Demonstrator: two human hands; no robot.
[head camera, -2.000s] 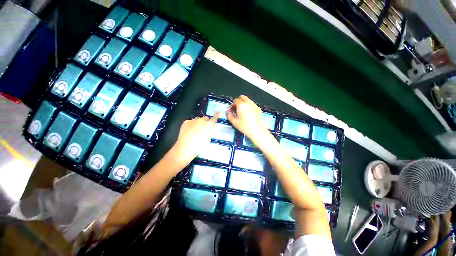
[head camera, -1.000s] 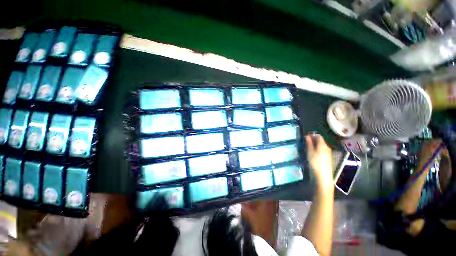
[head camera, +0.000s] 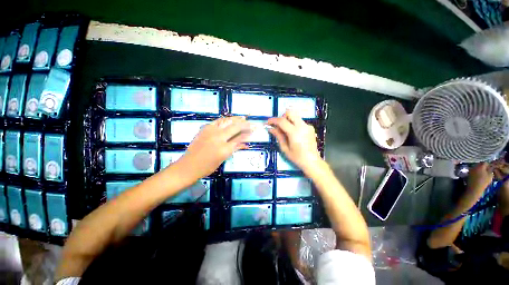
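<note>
A black blister tray lies in front of me, its pockets holding teal flat rounded units. My left hand is over the middle of the tray, fingers bent near a unit in the second row. My right hand is just right of it, thumb and fingertips close together at the right end of the same unit. Glare makes this unit pale. Whether a thin film is between my fingertips cannot be made out. My forearms and dark hair hide some lower pockets.
Another tray of teal units is at the left. A worn white strip borders the green belt. At the right are a white fan, a round dish, a smartphone, tweezers and another person's arm.
The view has shifted, so the trays appear further left. My left hand has come into view over the tray. My right hand has moved from the tray's right edge onto its second row.
</note>
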